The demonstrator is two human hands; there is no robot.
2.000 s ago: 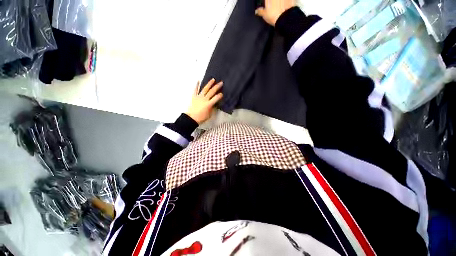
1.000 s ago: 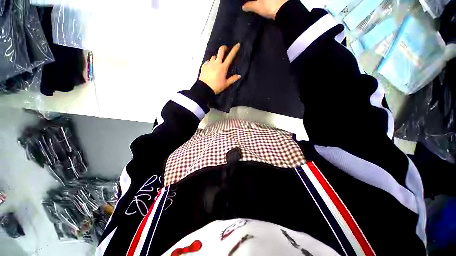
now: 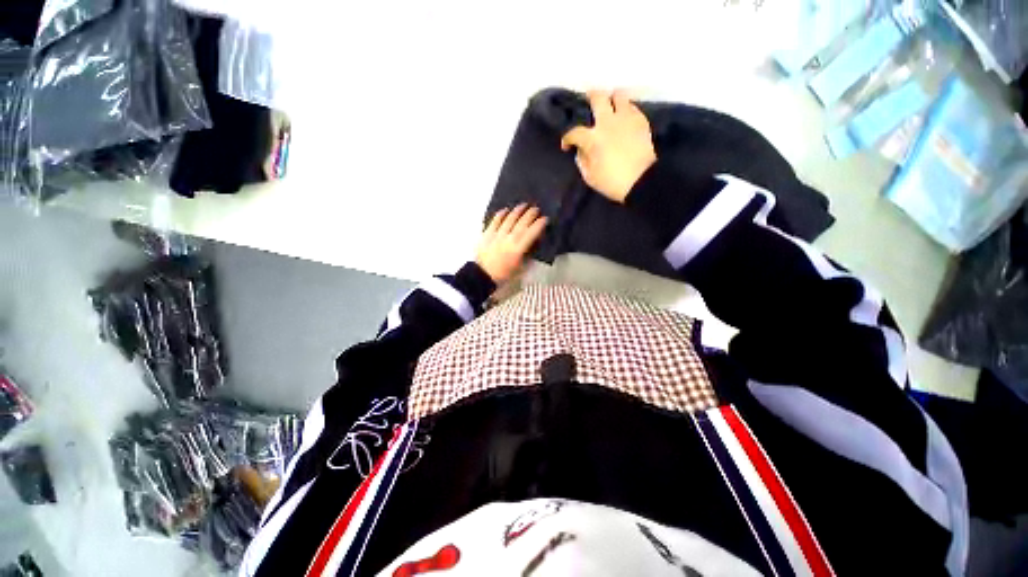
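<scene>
Dark grey-black trousers (image 3: 721, 147) lie partly folded on the white table (image 3: 372, 135), right in front of me at its near edge. My right hand (image 3: 614, 147) grips a bunched fold at the far side of the cloth, thumb towards the left. My left hand (image 3: 513, 242) rests on the near left edge of the cloth, fingers on top; the thumb is hidden, so I cannot tell whether it pinches the cloth.
Bagged dark garments (image 3: 107, 85) lie at the table's left end, beside a black cloth (image 3: 226, 141) and thin coloured pens (image 3: 278, 147). Blue-and-white packets (image 3: 947, 158) lie at the right. More bagged garments (image 3: 164, 327) are on the floor at the left.
The far part of the trousers has come back towards me, making a shorter piece that spreads right. My right hand has closed on a fold; my left hand has moved down to the near edge.
</scene>
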